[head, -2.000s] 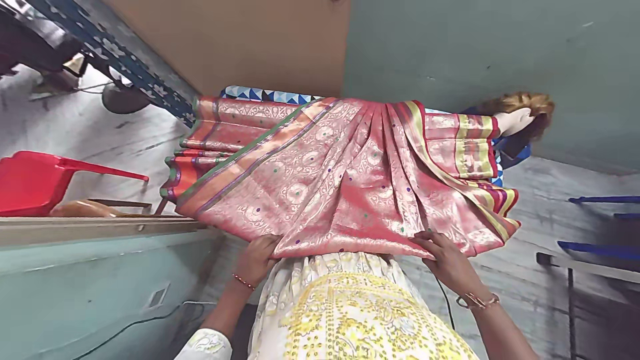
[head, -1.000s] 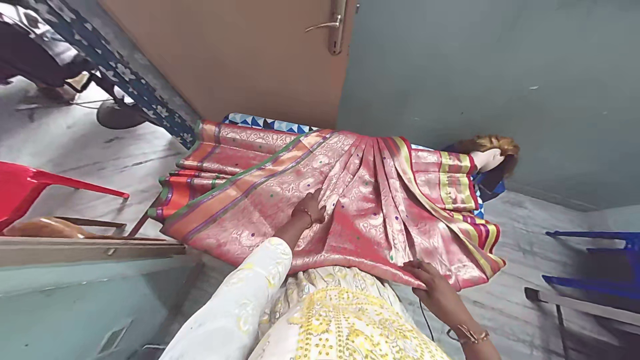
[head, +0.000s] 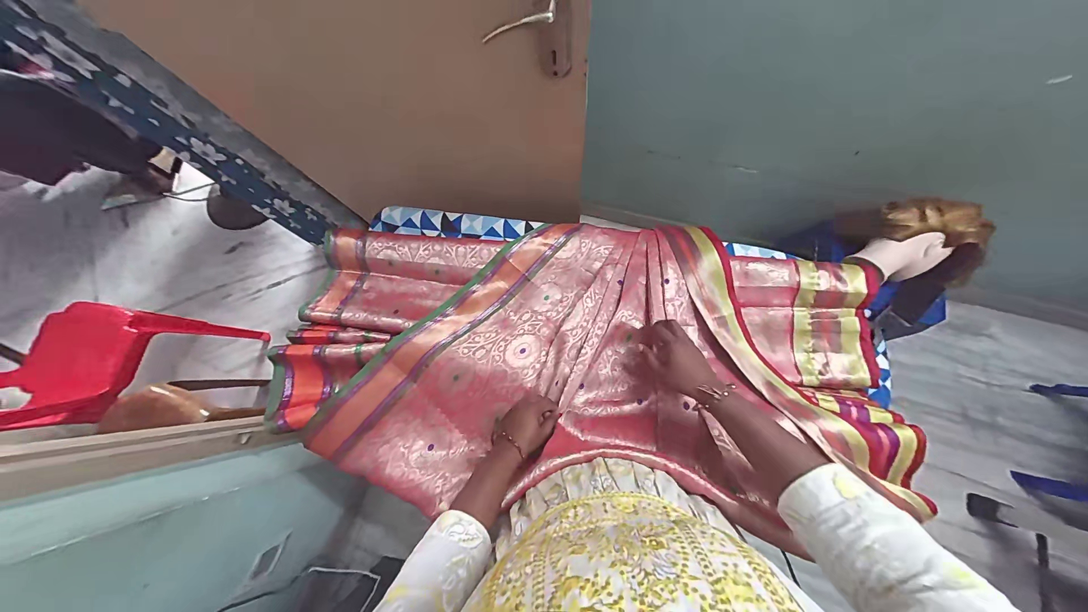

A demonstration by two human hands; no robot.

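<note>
A pink and gold brocade sari [head: 510,357] with orange, green and yellow borders lies spread in pleats over a table covered with a blue and white triangle-patterned cloth [head: 459,224]. Its near edge reaches my waist. My left hand [head: 527,423] has its fingers closed on a fold of the sari near that edge. My right hand [head: 670,357] is farther forward, right of the middle pleats, on or just over the fabric; its fingers are curled and blurred, and whether they pinch the cloth does not show.
A mannequin head with brown hair [head: 918,234] is at the table's right end by the wall. Beyond the table stands a brown door [head: 408,110] with a metal handle. A red plastic chair [head: 85,357] is at left behind a low wall. Blue furniture parts [head: 1050,486] show at right.
Two seconds ago both hands were at the sari's near edge. My left hand moved forward onto the cloth, then back toward me. My right hand has left the near edge and moved forward over the pleats.
</note>
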